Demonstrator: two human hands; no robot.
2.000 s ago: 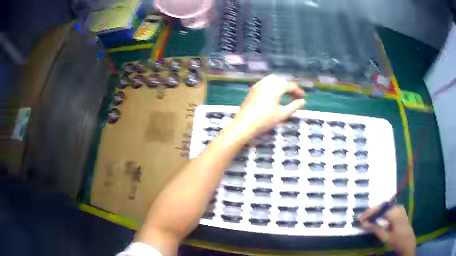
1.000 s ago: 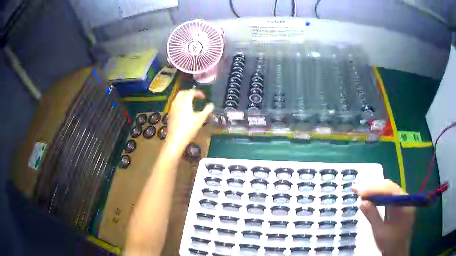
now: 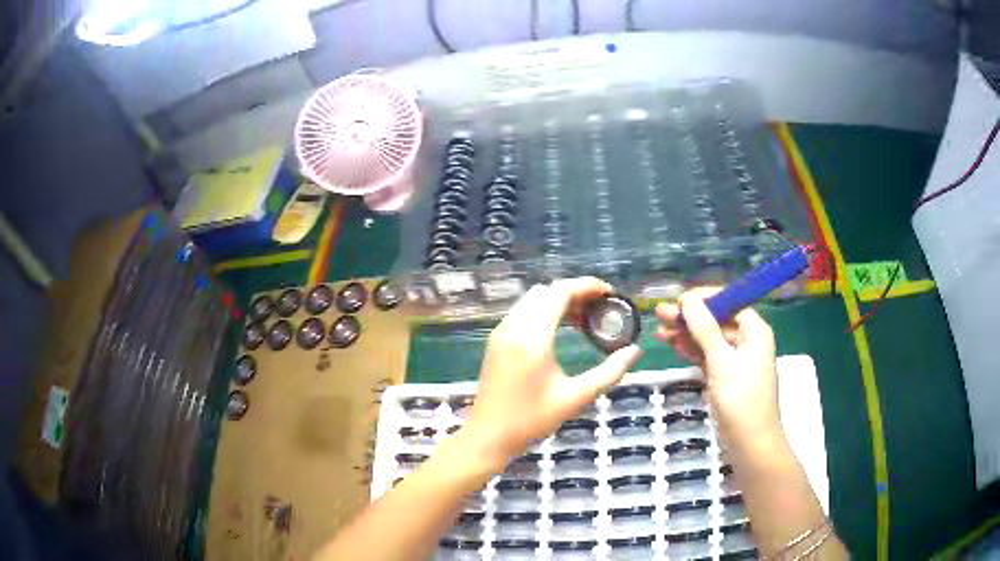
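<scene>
My left hand [image 3: 537, 367] holds a round black component [image 3: 612, 322] with a silvery centre by its edge, between thumb and fingers, its face towards me. My right hand [image 3: 733, 362] grips a thick blue hand tool [image 3: 751, 287], its rear end pointing up and right; its front end is near the fingertips, a short gap right of the component. Both hands are above the back edge of the white slotted tray [image 3: 806, 422], which holds rows of components on edge. My hands and forearms hide part of the tray.
Loose round components lie along the top and left of a cardboard sheet [image 3: 302, 422]. Clear ribbed trays [image 3: 625, 197] lie behind, some columns filled. A pink fan [image 3: 359, 136] and a blue-and-yellow box [image 3: 230, 197] stand at back left. Stacked clear trays [image 3: 143, 362] are at left; a green label [image 3: 874, 276] at right.
My left hand has moved right from the cardboard and now holds a component. My right hand has risen from the tray's right side with the blue tool, now tilted up, and the hands are close together.
</scene>
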